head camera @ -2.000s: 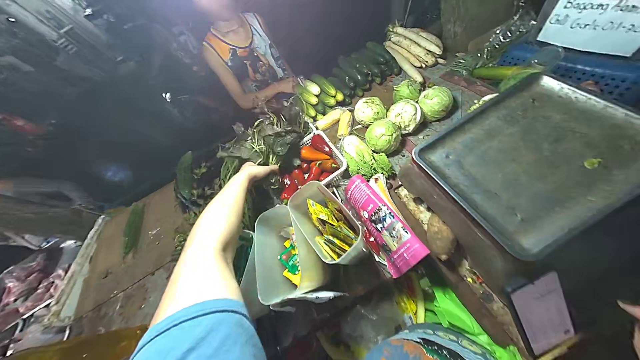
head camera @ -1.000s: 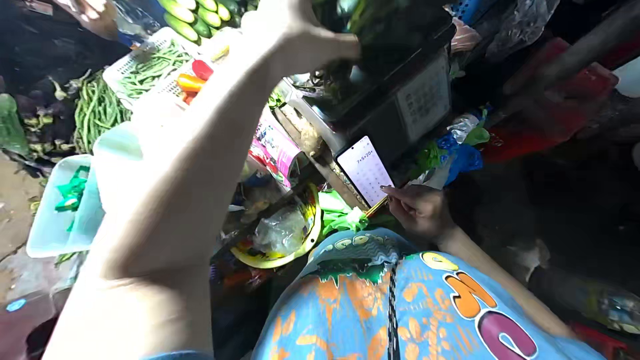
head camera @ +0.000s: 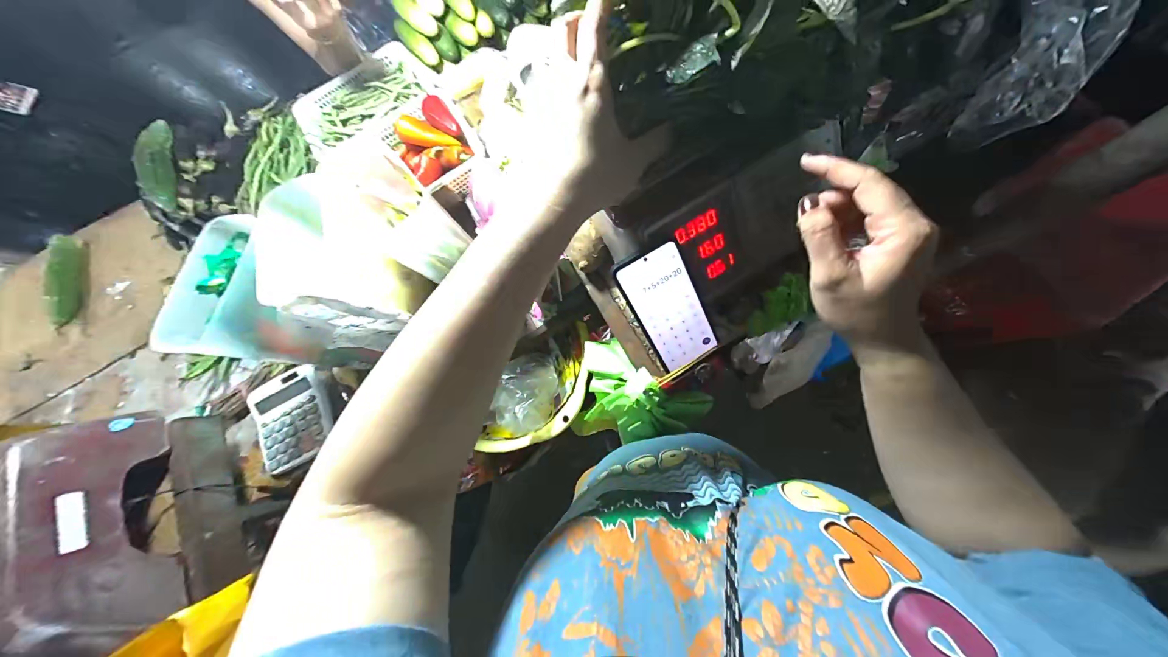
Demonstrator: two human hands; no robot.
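Note:
My left hand (head camera: 598, 119) reaches up at the top centre, washed out by glare, beside dark leafy greens (head camera: 721, 55) on the scale; whether it grips anything cannot be seen. My right hand (head camera: 867, 237) is raised at the right, index finger extended, thumb apart, nothing in it. Between my forearms a smartphone (head camera: 668, 306) with a calculator on its screen leans upright against the digital scale, whose red display (head camera: 707, 242) is lit. Below the phone lies a bright green plastic bag (head camera: 630, 392). Left of my left forearm are red and orange peppers (head camera: 429, 137) in a basket.
Pale plastic tubs (head camera: 205, 292), green beans (head camera: 278, 160) and cucumbers (head camera: 438, 27) fill the left side. A desk calculator (head camera: 290, 418) lies beside my left forearm, near a maroon plastic stool (head camera: 82, 511). Another person's hand (head camera: 315, 18) is at the top left; another arm (head camera: 1086, 164) is at the right.
My right hand, at the phone's screen one second ago, has moved up and right away from it. My left hand has gone from the produce to the greens on the scale. The view has swung considerably.

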